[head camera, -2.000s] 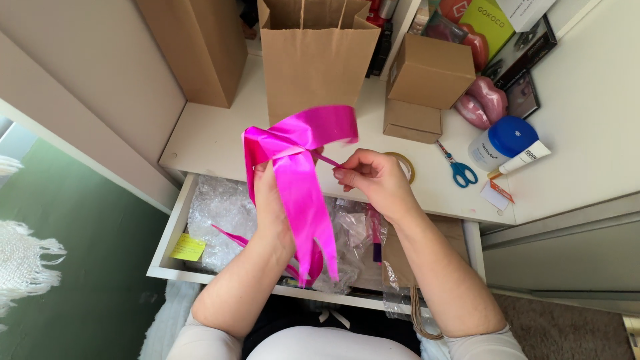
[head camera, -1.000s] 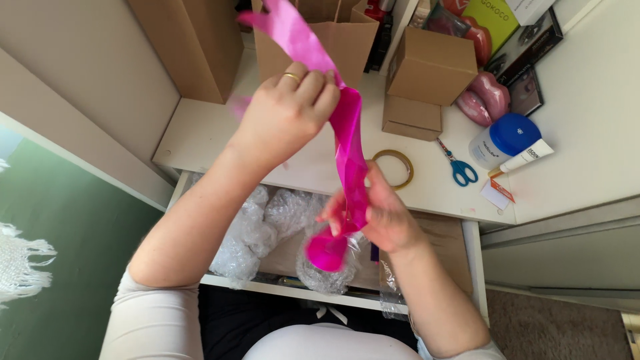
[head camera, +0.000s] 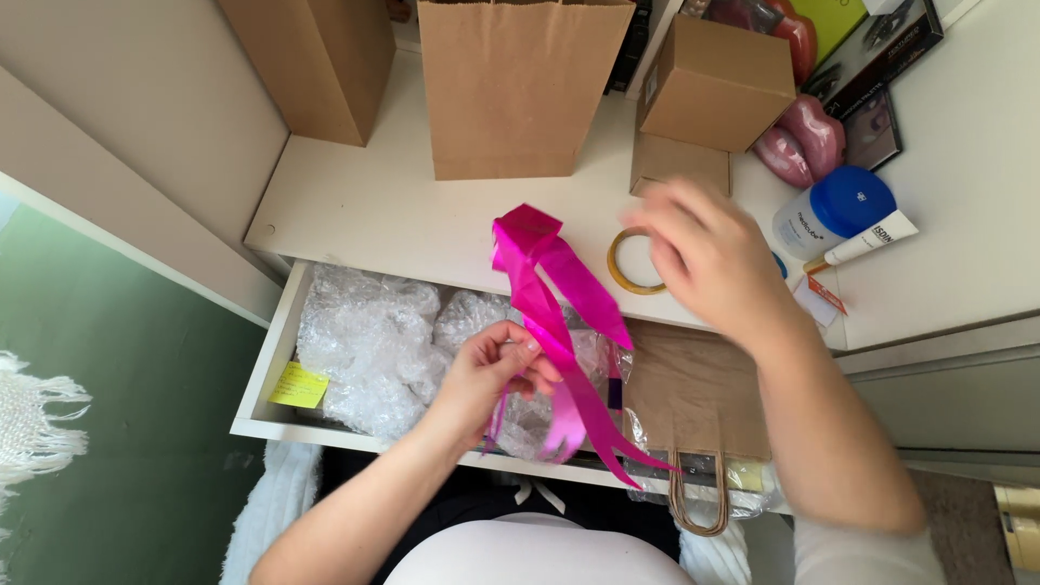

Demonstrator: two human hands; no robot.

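Observation:
My left hand (head camera: 500,370), over the open drawer, pinches a bright pink ribbon (head camera: 546,325) between thumb and fingers. The ribbon's folded top lies toward the white shelf, and its forked tails hang over the drawer front. My right hand (head camera: 707,252), blurred, is raised above the shelf at the right, apart from the ribbon, with its fingers loosely bent; nothing is visible in it. A roll of tape (head camera: 615,268) lies on the shelf beside it. Only a bit of the blue-handled scissors (head camera: 780,264) shows behind the right hand.
The open drawer (head camera: 357,437) holds bubble wrap (head camera: 370,341), a yellow note (head camera: 299,385) and a paper bag with handles (head camera: 699,390). On the shelf stand a kraft paper bag (head camera: 512,97), cardboard boxes (head camera: 715,89), a blue-lidded jar (head camera: 849,199) and a cream tube (head camera: 873,238).
My right hand has let go of the ribbon and moved up and right, over the scissors. My left hand has come down from the top of the shelf, now holding the ribbon lower, above the drawer.

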